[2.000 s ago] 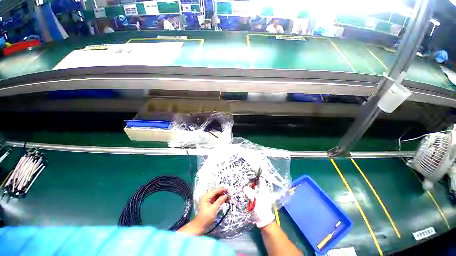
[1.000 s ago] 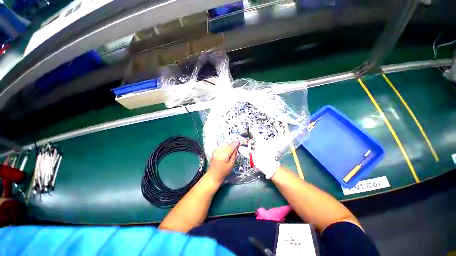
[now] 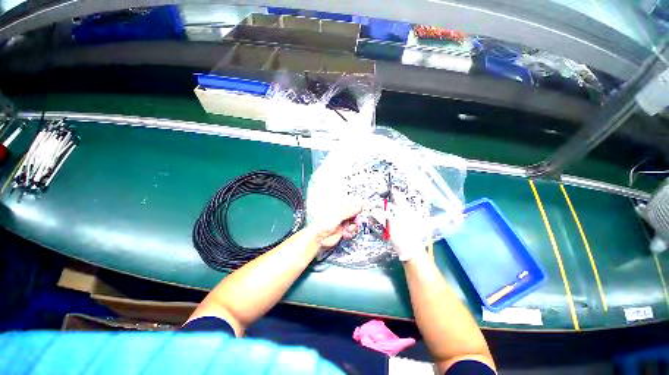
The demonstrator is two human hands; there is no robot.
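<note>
My left hand [image 3: 341, 225], bare, is over the near left part of a large clear plastic bag [image 3: 334, 172] full of tiny silver, white and dark pieces. Its fingertips are pinched together; what they hold is too small to tell, though a dark cable shows just below the hand. My right hand [image 3: 407, 233], in a white glove, holds red-handled scissors [image 3: 386, 218] with the dark blades pointing away from me, close beside the left fingertips. A black cable coil [image 3: 213, 225] lies on the green bench left of the bag.
A blue tray [image 3: 480, 256] with a slim tool [image 3: 506, 291] is right of the bag. A white cable bundle [image 3: 45, 156] lies far left. A divided bin [image 3: 235, 103] and second clear bag [image 3: 352, 99] are behind. A metal post and a fan [image 3: 656, 212] stand right. Pink cloth [image 3: 381, 338] is at my lap.
The view has tilted and shifted, so cartons below the bench edge now show. Both hands stay over the bag, with the scissors still in my right hand.
</note>
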